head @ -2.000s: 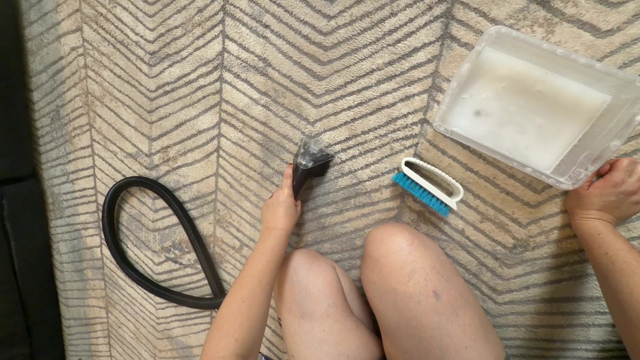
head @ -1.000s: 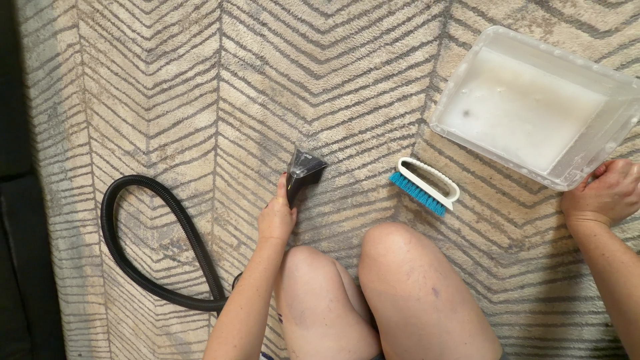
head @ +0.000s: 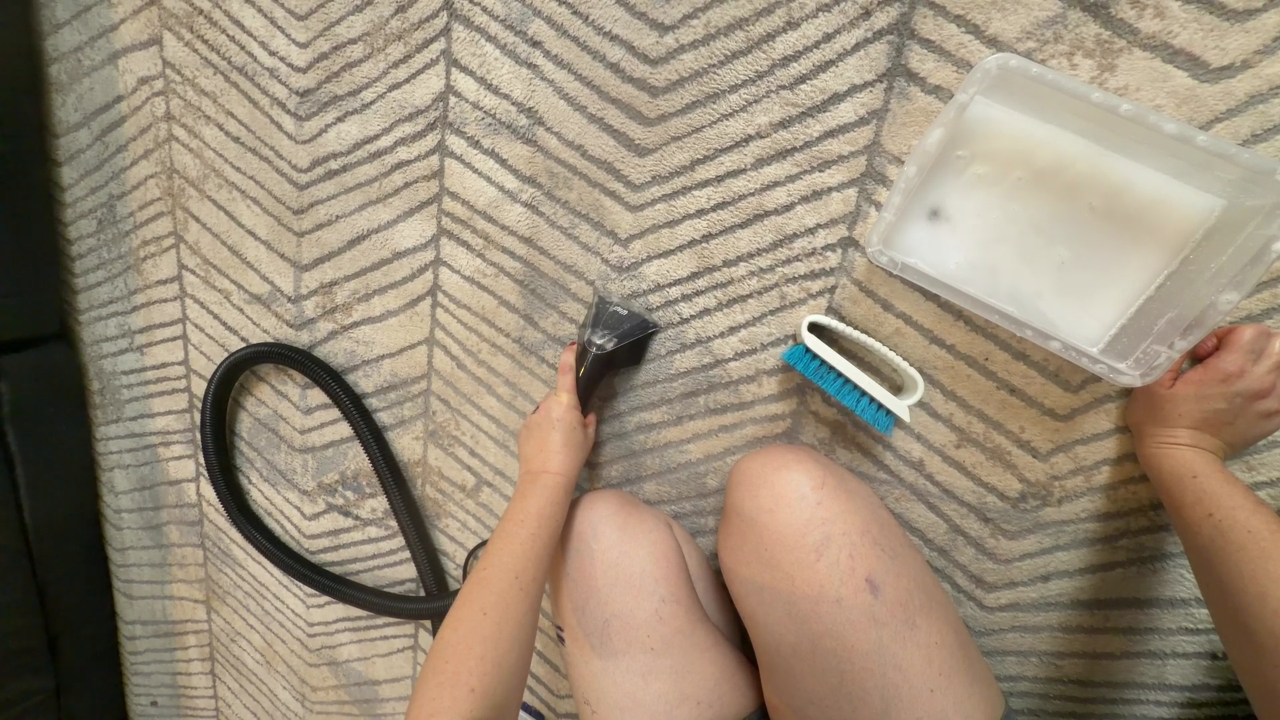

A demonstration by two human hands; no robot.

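My left hand point(head: 558, 432) grips the black handle of an upholstery extractor nozzle point(head: 612, 335), whose clear front rests on the patterned rug point(head: 640, 160). At the right, my right hand point(head: 1210, 395) is against the near right corner of a translucent plastic tub point(head: 1010, 318); its fingers are partly hidden, so whether they grip the rim does not show. Cloudy whitish liquid point(head: 1050, 230) lies in the tub. Between the hands, a white-handled scrub brush point(head: 860, 370) with blue bristles lies on its side on the rug.
A black corrugated hose point(head: 365, 430) forms a loop on the rug at the left and passes under my left forearm. My bare knees are at the bottom middle. A dark object or surface borders the rug at the far left.
The nozzle in my left hand has moved slightly toward my knees since two seconds ago. The liquid in the tub has shifted. My right hand remains at the tub's corner.
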